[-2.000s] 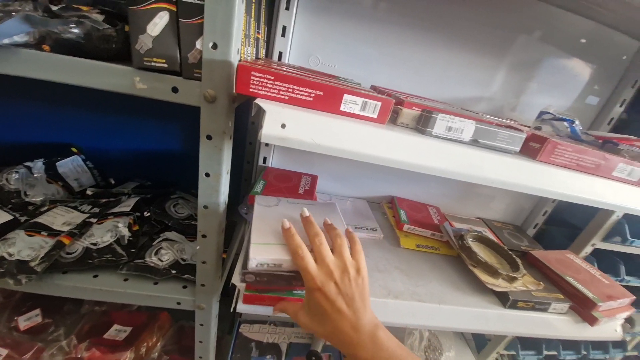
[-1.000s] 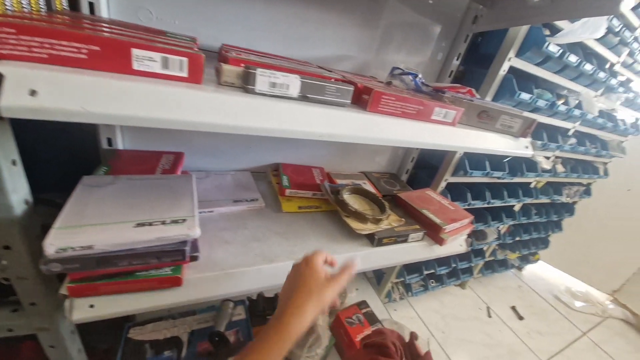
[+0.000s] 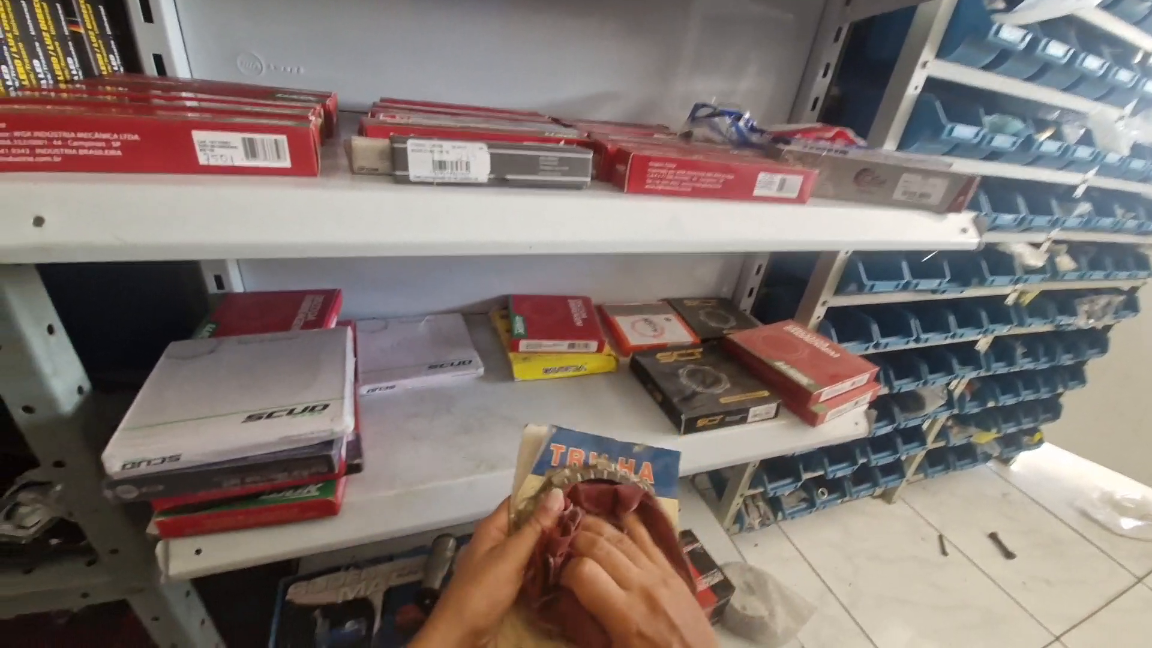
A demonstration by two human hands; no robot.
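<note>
Low in the middle of the view, my left hand (image 3: 495, 567) grips the left edge of a blue and cream card package (image 3: 612, 450), its thumb on the toothed metal ring (image 3: 576, 474) lying against the card. My right hand (image 3: 621, 576) presses a dark red cloth (image 3: 666, 549) into the middle of the ring, fingers bent over it. The cloth hides part of the ring and the package. Just beyond my hands is the white metal shelf (image 3: 432, 495), with a black box (image 3: 706, 387) near its front edge and red boxes (image 3: 801, 360) beside that.
White boxes (image 3: 243, 387) are stacked over darker ones at the shelf's left. Red boxes (image 3: 162, 148) line the shelf above. Blue parts bins (image 3: 909, 324) fill the racks at right. Below lie a clear plastic-wrapped roll (image 3: 756, 603) and a bolt (image 3: 1001, 544) on the tiled floor.
The ring and its card package, on the shelf by the black box in the earlier frames, are now in my hands. The red cloth is now in my right hand, and my left hand has come into view.
</note>
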